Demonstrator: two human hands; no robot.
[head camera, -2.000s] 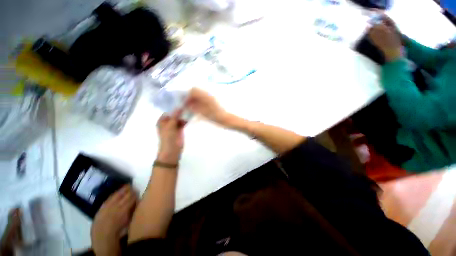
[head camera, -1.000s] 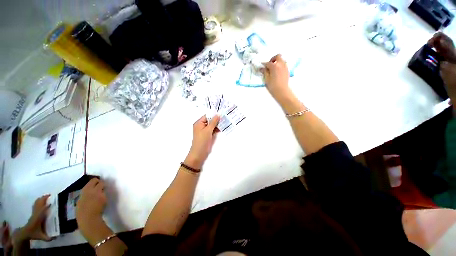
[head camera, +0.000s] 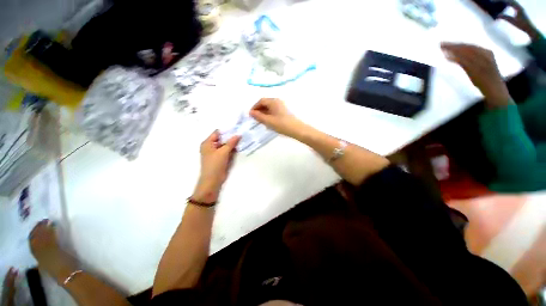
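My left hand (head camera: 217, 156) holds a fanned bunch of white printed cards (head camera: 254, 138) by their left end, over the white tabletop. My right hand (head camera: 272, 115) has its fingers at the upper edge of the same cards; blur hides whether it grips one. A heap of short charging cables (head camera: 200, 67) lies beyond my hands. A bulging clear bag of cables (head camera: 121, 110) lies left of the heap. A black inner tray (head camera: 390, 83) sits on the table to my right, with two small white sticks and a rounded white block in its upper face.
A crumpled white cloth or bag with blue edge (head camera: 276, 63) lies beyond my right hand. A black bag (head camera: 135, 33) and yellow roll (head camera: 42, 75) are at the back left. A neighbour's hand (head camera: 476, 63) is right of the tray; another neighbour's hand (head camera: 48, 242) is lower left.
My right hand has come back from the blue-edged cloth to the cards. The black tray now stands on the table at right. The right neighbour's hand is beside it; the left neighbour's tray has left the near-left spot.
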